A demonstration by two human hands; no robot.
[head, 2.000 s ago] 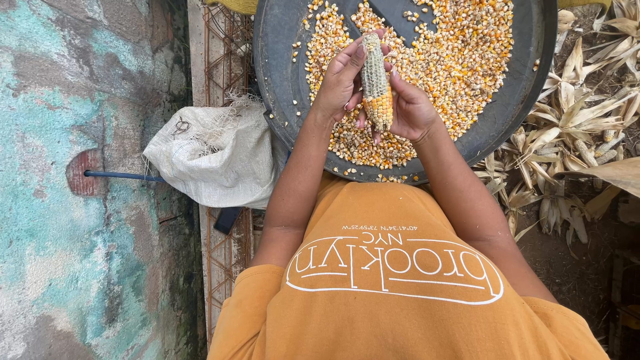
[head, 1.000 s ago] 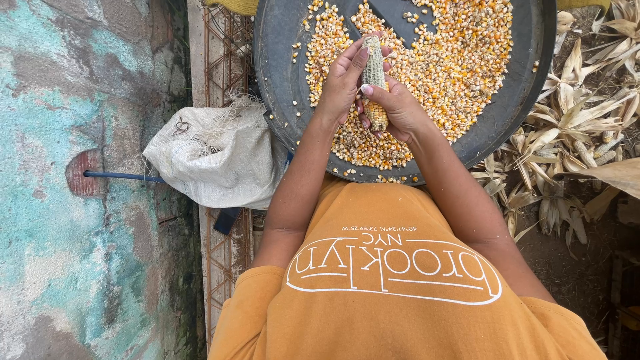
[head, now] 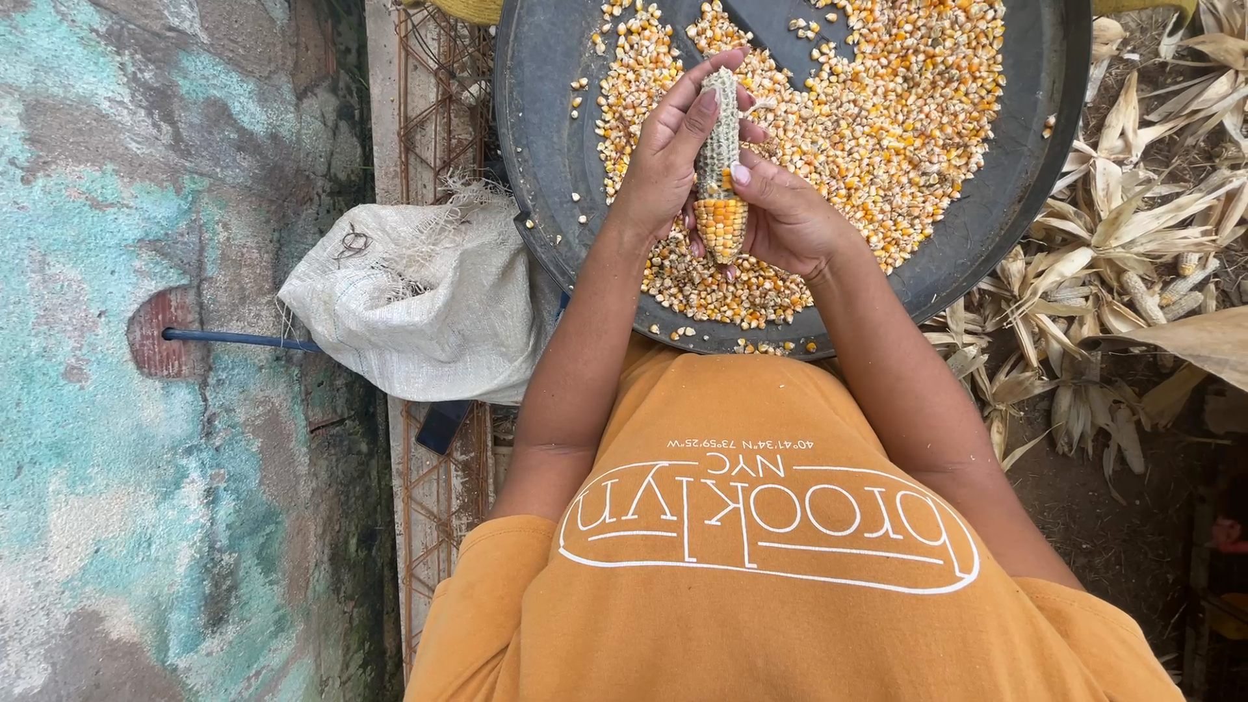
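Note:
Both hands hold one corn cob [head: 720, 146] above a round black tub. Most of the cob's visible side is bare; yellow kernels stay on the end nearer my body. My left hand [head: 673, 146] grips the bare part, with its thumb on the cob. My right hand [head: 795, 214] holds the lower part from the other side, its thumb by the edge of the remaining kernels. Loose corn kernels [head: 907, 127] in yellow and cream lie below in the black tub [head: 1033, 185], which rests close to my lap.
A white woven sack [head: 429, 302] sits left of the tub, with a dark phone-like object [head: 444, 426] near it. Rusty steel lattice [head: 444, 546] runs along the painted wall [head: 117, 468], where a blue rod [head: 244, 338] sticks out. Dry corn husks [head: 1102, 244] and bare cobs lie at right.
My right thumb has shifted on the cob, and the hands have turned it slightly. Fewer kernels show on its visible side than two seconds ago.

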